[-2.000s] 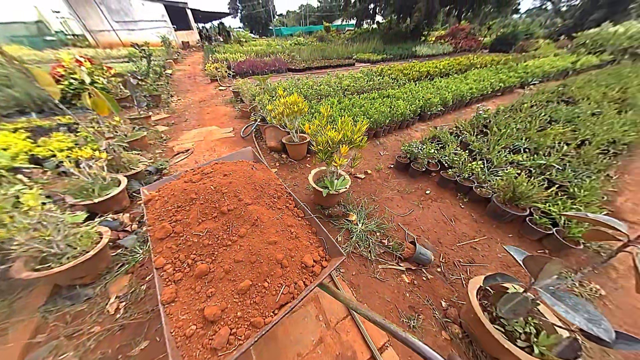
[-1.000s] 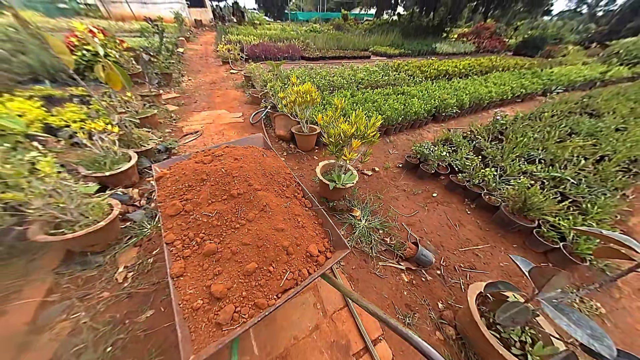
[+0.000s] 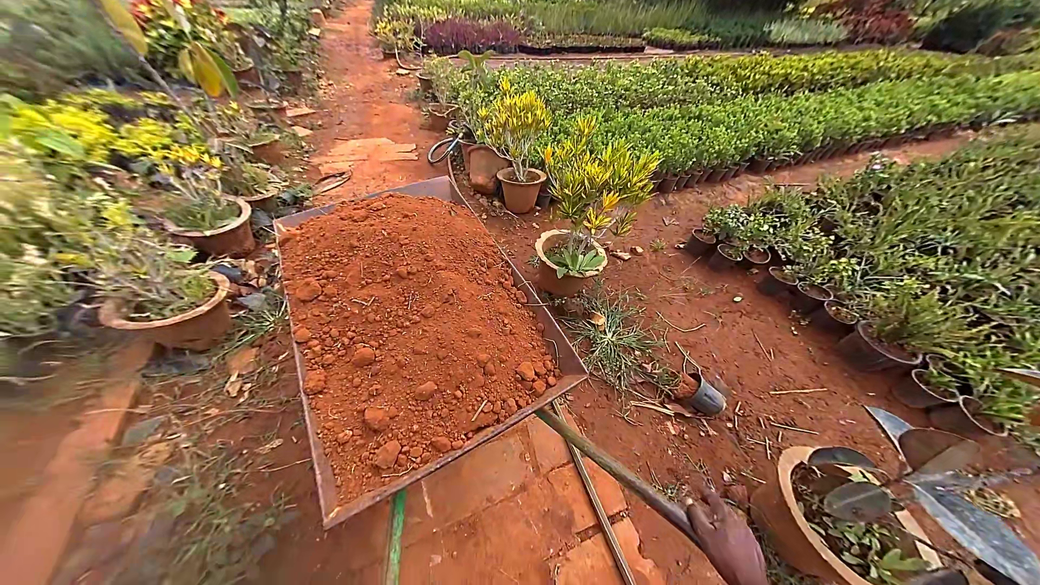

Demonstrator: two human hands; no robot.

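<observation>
A metal wheelbarrow tray [image 3: 573,357] is heaped with red soil [image 3: 406,301] and small clods. From its near right corner a long handle [image 3: 617,473] slants down to the right. My right hand [image 3: 727,536] is closed around that handle at the bottom of the head view. A green bar [image 3: 396,532] comes out from under the tray's near edge, and its lower end runs out of the frame. My left hand is not in view.
Potted shrubs in clay pots [image 3: 183,321] line the left side. A potted yellow croton [image 3: 569,264], a tipped black pot [image 3: 705,396] and a large clay pot [image 3: 812,520] stand at the right. A red dirt path [image 3: 370,81] runs ahead.
My right hand has come into view on the handle. The wheelbarrow tray shows farther right in the view, and the green bar, not seen at first, now shows below it.
</observation>
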